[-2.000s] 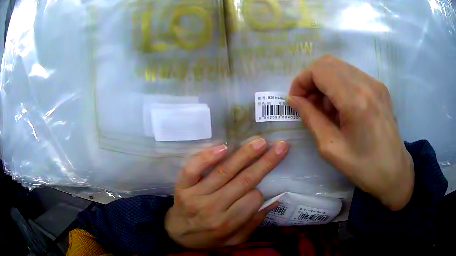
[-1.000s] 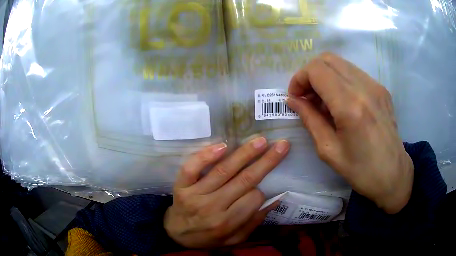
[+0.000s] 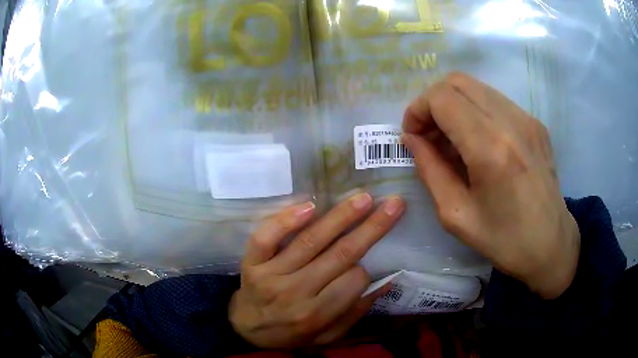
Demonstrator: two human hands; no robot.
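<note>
A barcode sticker (image 3: 383,147) lies over the clear bags right of their middle seam. My right hand (image 3: 490,175) pinches its right end between thumb and forefinger. My left hand (image 3: 315,273) lies with fingers spread on the bags' near edge, below the sticker. The clear poly bags (image 3: 70,161) with yellow lettering fill most of the view. White blank labels (image 3: 250,171) show on or through the left bag; I cannot tell which. A folded label strip (image 3: 437,294) with barcodes sits at the near edge beside my left hand, one corner sticking up.
Bright glare lies on the bags at the upper right. Grey, dark objects (image 3: 70,297) show beyond the bags' edge at the lower left. My dark blue sleeves and a yellow cuff are at the bottom.
The bags' left part, with the lettering and blank labels, has shifted slightly left. The sticker has moved very slightly left. Both hands stay nearly in place.
</note>
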